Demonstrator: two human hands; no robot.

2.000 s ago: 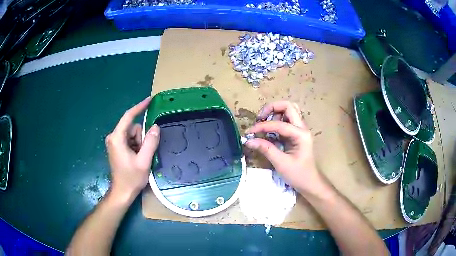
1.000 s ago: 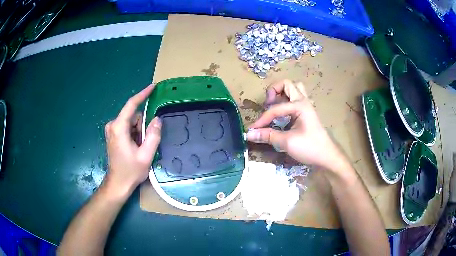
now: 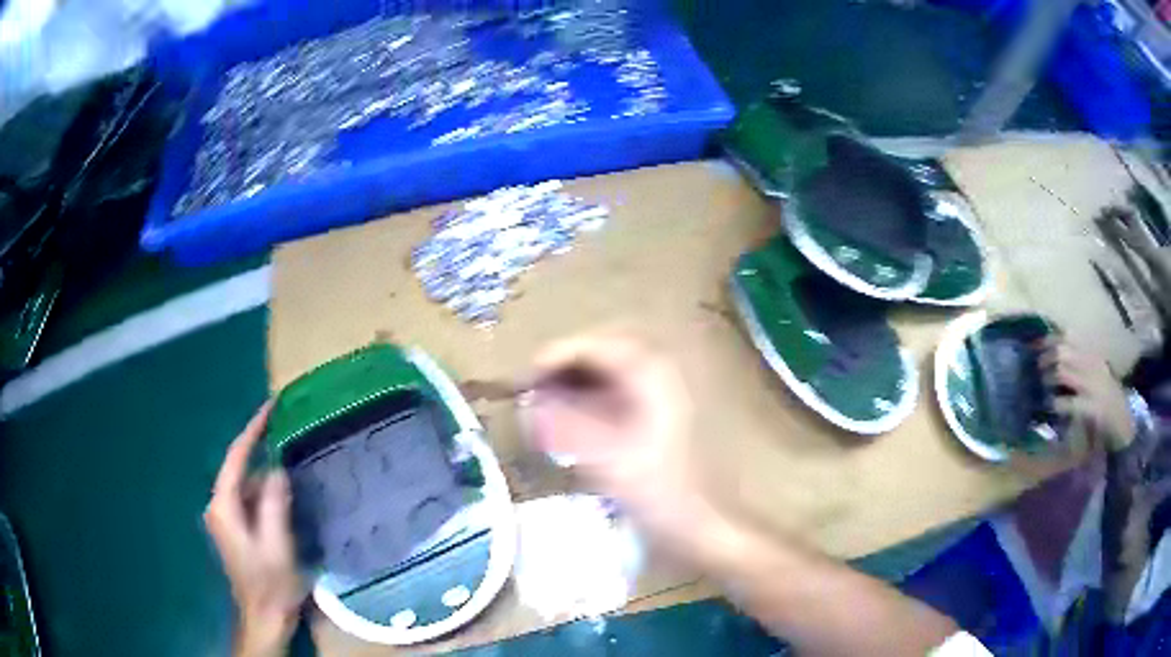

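A green housing (image 3: 385,494) with a pale rim and dark recessed middle lies on the cardboard at lower left. My left hand (image 3: 257,520) grips its left edge. My right hand (image 3: 604,411) is strongly blurred, to the right of the housing and apart from it; whether its fingers hold a fitting cannot be seen. Two light round parts show near the housing's lower end. A pile of small silver fittings (image 3: 501,241) lies above the housing. A bright white patch (image 3: 575,558) lies right of the housing's lower end.
A blue bin (image 3: 437,173) of silver fittings stands behind the cardboard (image 3: 668,263). Several green housings (image 3: 822,340) overlap at right. Another person's hand (image 3: 1085,392) holds a housing (image 3: 995,385) at far right. Dark shells are heaped at upper left.
The view has swung to the right, showing more of the bin and another person's hand at right. My right hand has left the housing's right edge. My left hand still holds the housing.
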